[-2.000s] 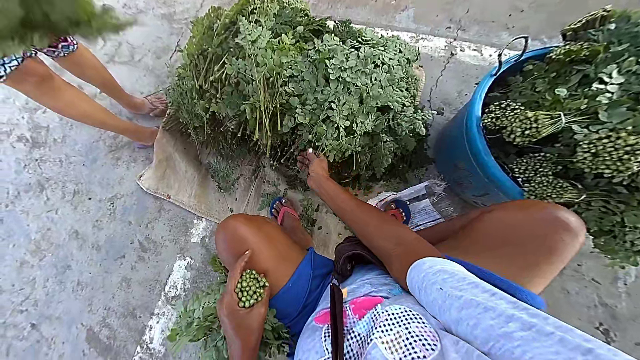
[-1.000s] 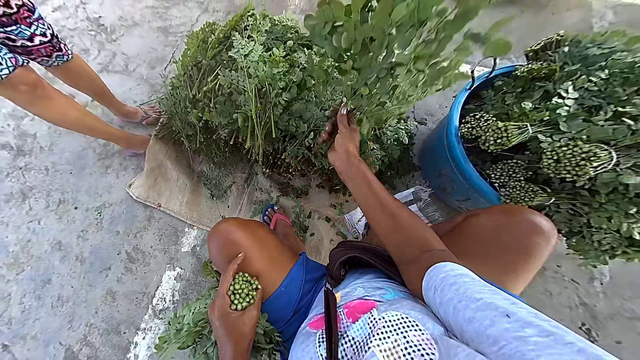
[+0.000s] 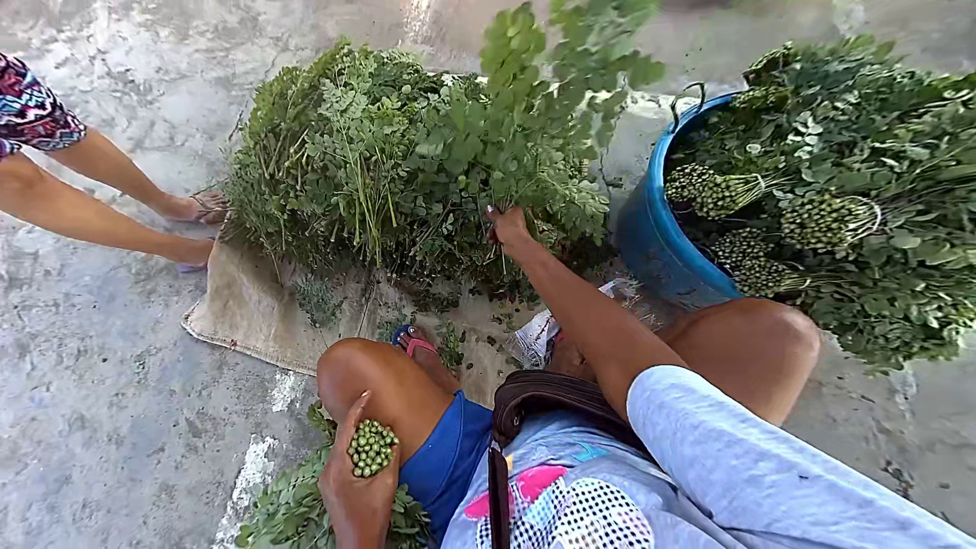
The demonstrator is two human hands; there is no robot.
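Note:
My left hand [image 3: 357, 480] is closed round a bundle of green stems [image 3: 372, 448], their cut ends facing up by my bent knee; its leaves [image 3: 290, 496] hang down beside my thigh. My right hand [image 3: 507, 229] grips the stems of a leafy sprig [image 3: 526, 130] at the front of a large heap of leafy green stalks [image 3: 335, 160]. The sprig's leaves reach up over the heap and are partly blurred. Under the heap lies a tan woven sack [image 3: 252, 305].
A blue plastic tub [image 3: 648, 221] on the right is full of tied green bundles [image 3: 827, 221], stem ends showing. Another person's bare legs [image 3: 91, 206] stand at the left edge of the sack. A crumpled printed plastic bag [image 3: 534, 335] lies between my legs.
My right hand was at the heap, then raised a leafy sprig to the right; now it is lower, with leafy stems in it. My left hand keeps its bundle.

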